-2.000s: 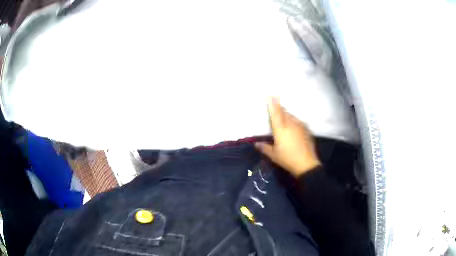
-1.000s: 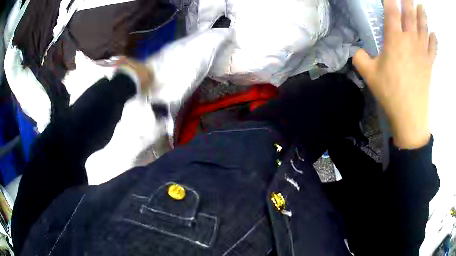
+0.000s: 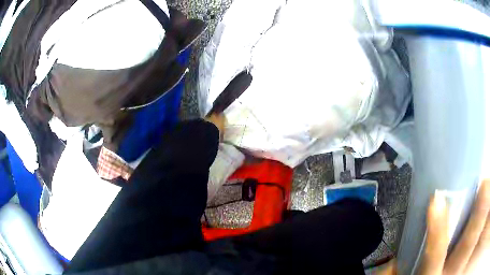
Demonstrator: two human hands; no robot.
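Note:
A large white bundle lies on the speckled floor ahead. A dark strip lies against its left side. A small skin-toned part, seemingly my left hand, shows beside the strip's lower end, mostly hidden behind my dark-clothed knee; its grip cannot be made out. My right hand is at the lower right, cut off by the picture's edge, fingers apart over the pale table edge. Nothing shows in it.
Blue crates at left hold brown and white cloth, with a checked piece below. A red stool with a black cord stands between my knees. A blue and white pedal is on the floor.
The view has tipped down to the floor. My left hand has left the white cloth at left and is now mostly hidden. My right hand appears lower, at the right edge.

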